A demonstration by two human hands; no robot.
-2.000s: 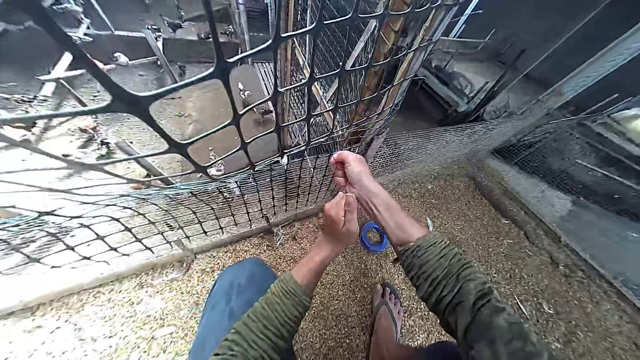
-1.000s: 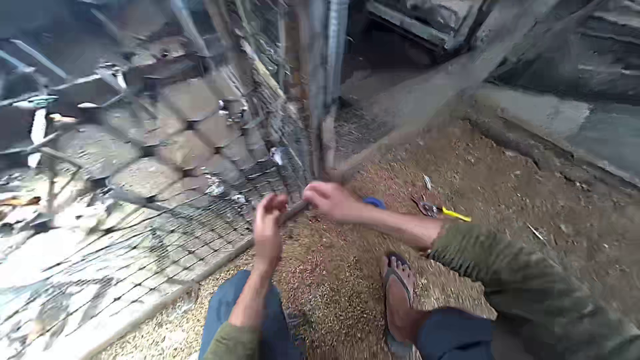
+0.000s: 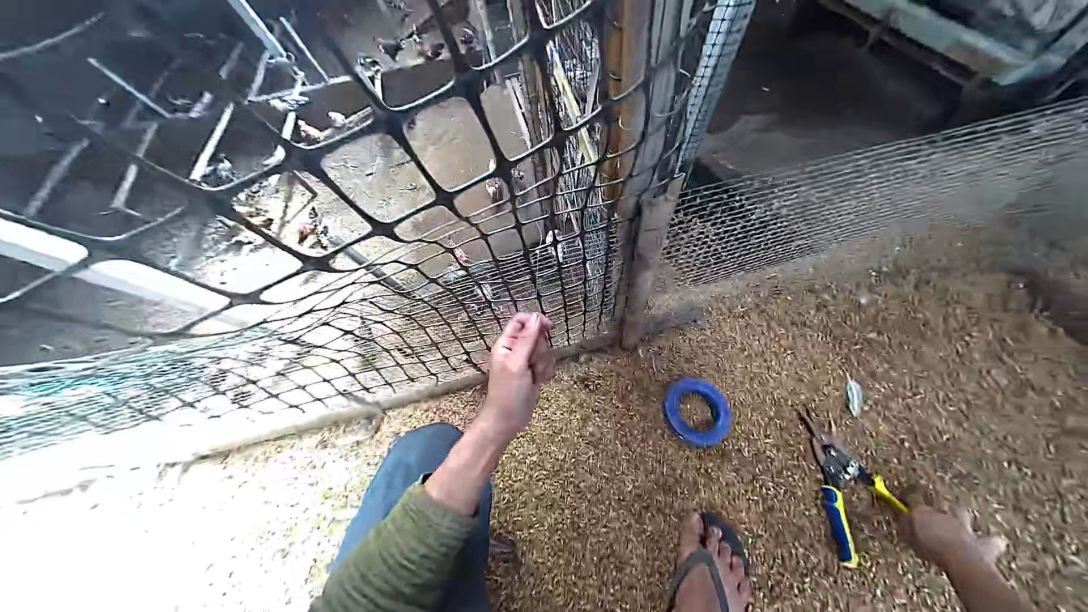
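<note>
My left hand (image 3: 518, 365) is raised in front of the black plastic mesh (image 3: 391, 229), its fingertips pinched together near the lower netting; whether something thin is between them cannot be made out. Low at the right, my right hand (image 3: 948, 535) is at the yellow-edged handle of a pair of pliers or snips (image 3: 841, 476) with blue and yellow grips, lying with its jaws apart on the husk-covered ground. A blue ring-shaped coil (image 3: 697, 412) lies between my two hands. Just above the tool is a small pale, shiny item (image 3: 854, 397).
A wooden post (image 3: 650, 255) stands where the mesh meets finer wire netting (image 3: 807, 204). A low sill (image 3: 442, 387) runs along the fence's foot. Chickens (image 3: 310, 229) and wooden perches (image 3: 212, 140) are beyond the mesh. My sandalled foot (image 3: 710, 569) is below the coil.
My hands, together at the mesh two seconds ago, are now far apart. The right one has moved down to the tool on the ground; the left has stayed by the mesh.
</note>
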